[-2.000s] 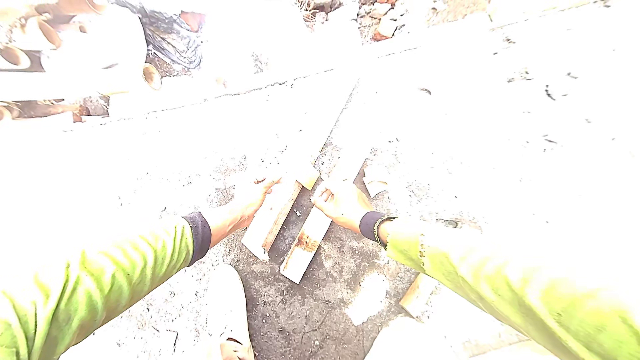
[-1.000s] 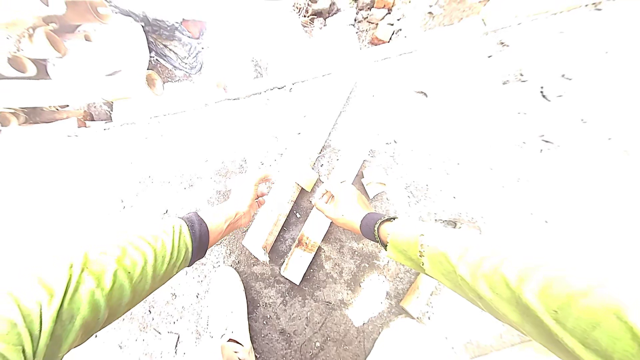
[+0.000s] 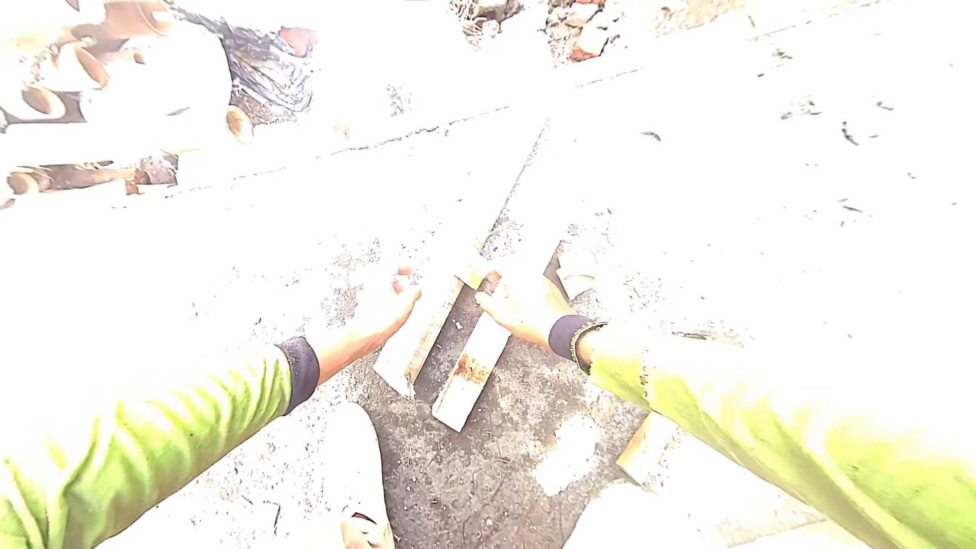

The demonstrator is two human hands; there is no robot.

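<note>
Two long, pale wooden boards lie side by side on the concrete ground, running away from me; strong glare washes out their far parts. My left hand (image 3: 385, 305) is beside the left board (image 3: 427, 335), thumb and fingers apart, and seems to hold nothing. Over the right board (image 3: 473, 370), which has a brown stain near its close end, is my right hand (image 3: 526, 305). Its fingers reach toward a small yellowish wooden piece (image 3: 474, 273) lying across the left board; whether they grip it is not clear.
Clay pipes (image 3: 84, 69) are piled at the upper left beside dark plastic sheeting (image 3: 271, 69). Broken bricks and stones (image 3: 587, 34) lie at the top. A wood block (image 3: 644, 446) is under my right forearm, and my shoe (image 3: 358, 457) stands near the boards.
</note>
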